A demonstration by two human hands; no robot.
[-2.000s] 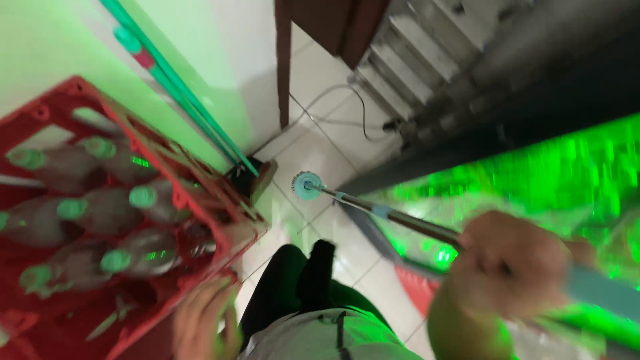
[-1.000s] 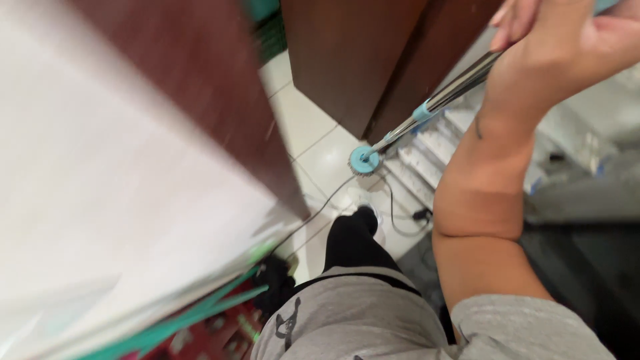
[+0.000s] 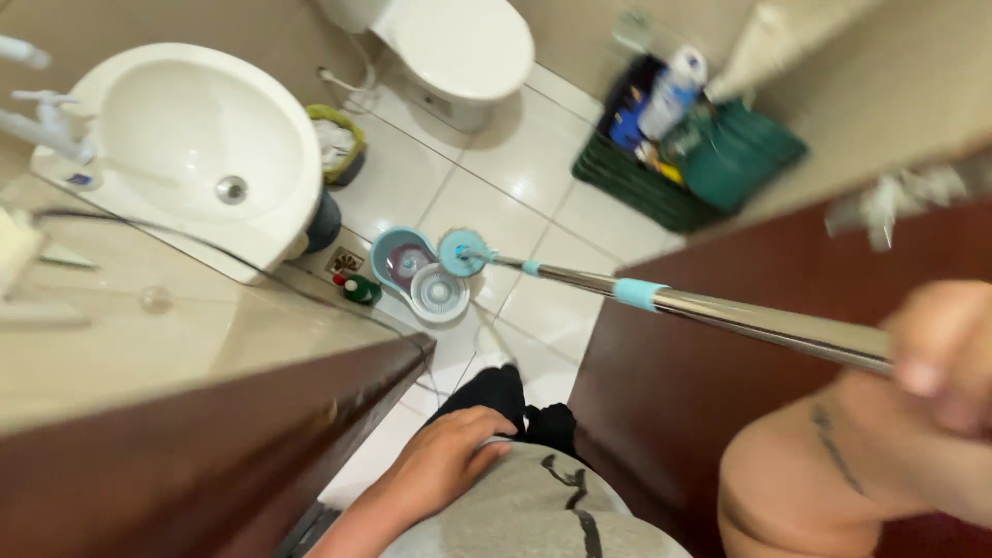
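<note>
My right hand (image 3: 942, 356), at the right edge, is closed around the metal handle of a spin mop (image 3: 744, 316). The handle runs left to a round light-blue mop head (image 3: 463, 253) beside the mop bucket (image 3: 385, 262). That bucket has a wringer basket (image 3: 439, 293) at one end and dark, purplish liquid in the other. The mop head touches or overlaps the bucket's rim; which one I cannot tell. My left hand (image 3: 457, 449) rests at the waist against my grey shirt, with no object seen in it and its fingers partly spread.
A washbasin (image 3: 287, 108) is at the upper left, a toilet (image 3: 465, 46) at the top. A lined waste bin (image 3: 358, 159), a green bottle (image 3: 361, 290) and a dark green crate (image 3: 628, 190) of bottles stand on the tiles. A brown door (image 3: 697, 387) is at the right; a cable crosses the left side.
The view has moved from the doorway into a bathroom. The mop, still in my right hand, has its head beside a bucket now. My left hand has come into view at my waist.
</note>
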